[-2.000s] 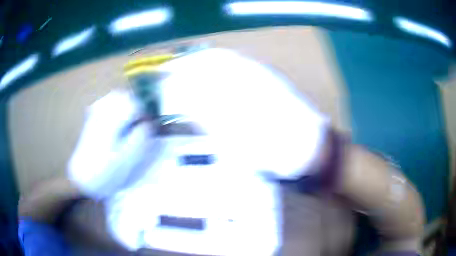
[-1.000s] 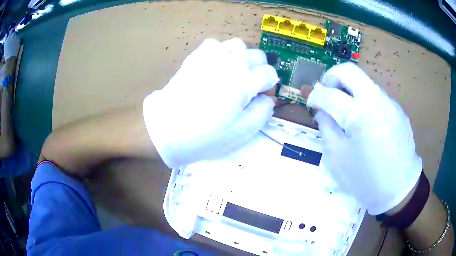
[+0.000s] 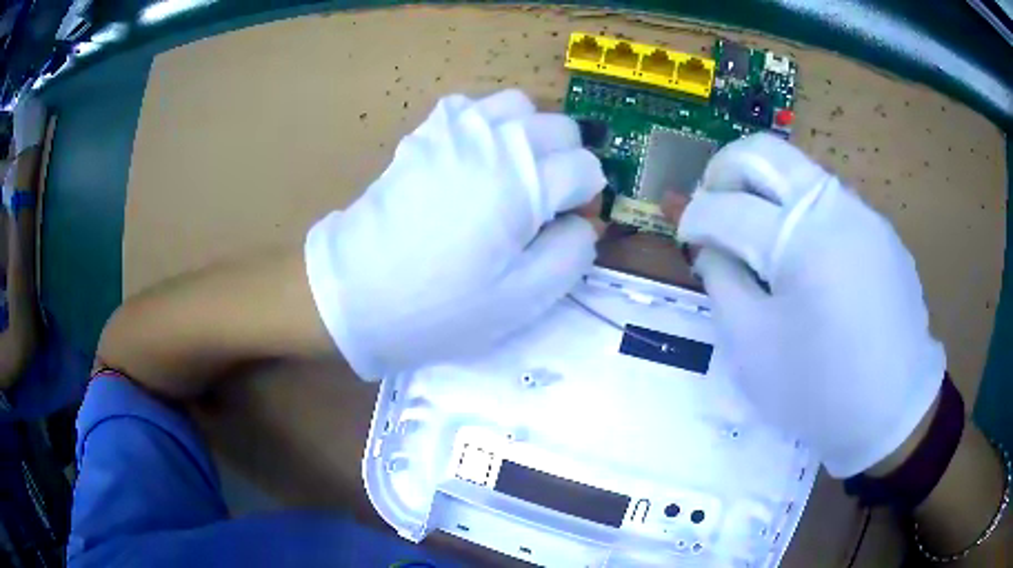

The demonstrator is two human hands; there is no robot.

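Note:
A green circuit board with yellow ports and a silver-grey shield lies beyond the open white housing. My gloved left hand is pinched at the board's lower left edge, where a thin dark antenna cable meets its fingertips. My gloved right hand has its fingertips at the board's lower edge, beside the cream strip; whether it grips anything is hidden. A thin grey wire runs from under my left hand to a dark patch inside the housing.
The tan cardboard lies under the work, with dark specks near its far edge. A green surface borders it on the left. Another person's forearm is at the left edge. A maroon strap is around my right wrist.
Since one second ago, the board, housing and both hands appear slightly further left. The hands keep nearly the same pose at the board's edge. The earliest frame is heavily blurred.

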